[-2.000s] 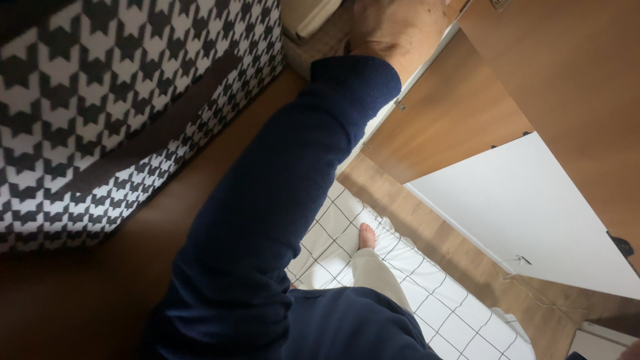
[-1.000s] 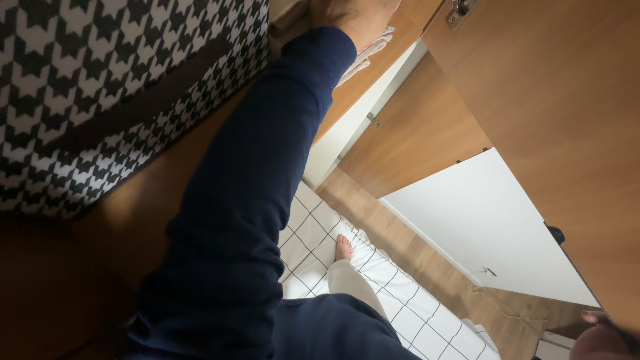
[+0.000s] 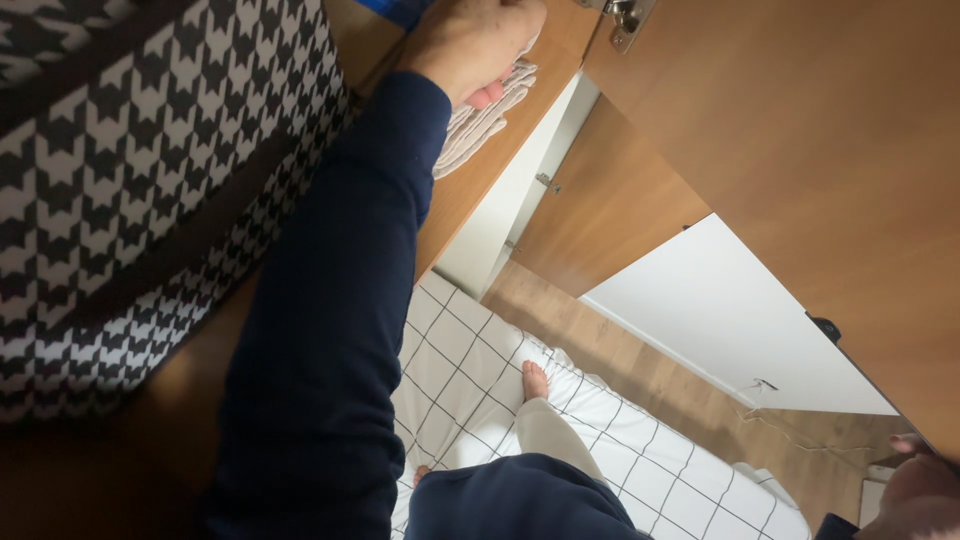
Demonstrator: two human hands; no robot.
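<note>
Folded pale beige cloth (image 3: 484, 124) lies in layers on the wooden shelf (image 3: 469, 195) of a cupboard. My left hand (image 3: 476, 49), in a navy sleeve, is on it at the top of the view, fingers curled against the folds; part of its grip is hidden. To its left stands a black-and-white houndstooth fabric box (image 3: 172, 142) with dark trim. At the lower right corner my right hand (image 3: 911, 487) is by the edge of the wooden cupboard door (image 3: 787, 150), blurred and partly cut off, so its hold is unclear.
Below is a bed with a white grid-pattern cover (image 3: 465, 360), my feet on it. Another wooden door (image 3: 607, 202) and a white panel (image 3: 735, 322) stand over the wood floor (image 3: 600, 337), where a thin cable lies. A blue item (image 3: 394, 9) shows behind my left hand.
More of the folded cloth shows beside my left hand than one second ago. My right hand has come into view at the lower right since the earliest frame. The view has shifted.
</note>
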